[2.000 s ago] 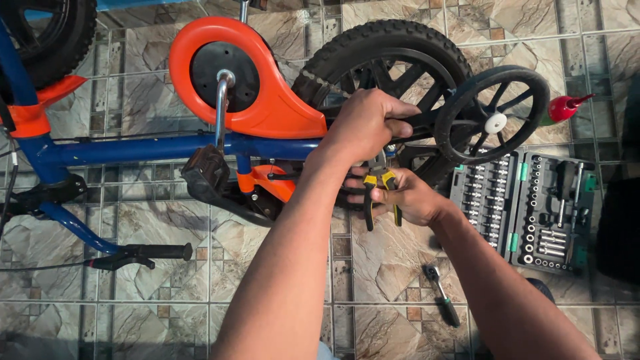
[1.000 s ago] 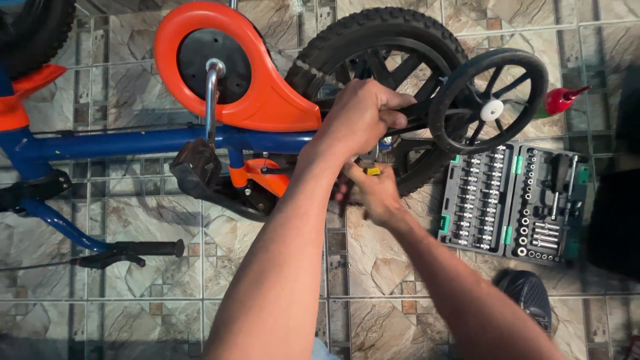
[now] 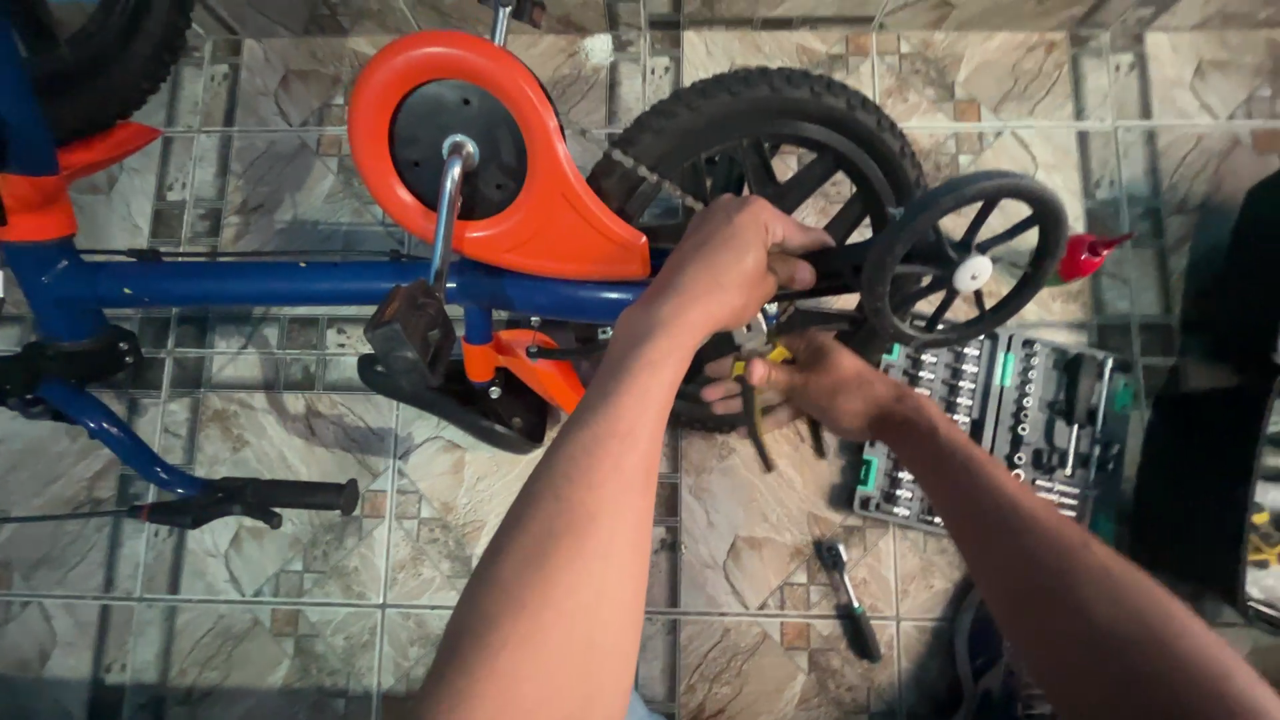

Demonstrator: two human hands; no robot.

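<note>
A blue and orange children's bicycle (image 3: 250, 284) lies upside down or on its side on the tiled floor. My left hand (image 3: 735, 262) is at the rear wheel (image 3: 780, 125), beside the arm of the training wheel (image 3: 963, 258); its fingers curl there, and what they grip is hidden. Just below it, my right hand (image 3: 815, 378) holds pliers with yellow and black handles (image 3: 757, 425). The jaws point up at the rear axle area, where my left wrist partly covers them. The orange chain guard (image 3: 540, 235) and the crank arm (image 3: 449, 205) are left of my hands.
An open socket set case (image 3: 1010, 430) lies under and right of the training wheel. A ratchet (image 3: 848, 600) rests on the tiles below it. A red object (image 3: 1090, 256) is beyond the training wheel. A black pedal (image 3: 412, 330) and a handlebar grip (image 3: 290, 496) stick out at left.
The pliers' handles, spread in my right hand two seconds ago and mostly hidden one second ago, show again below my fingers. My left hand stays at the rear wheel.
</note>
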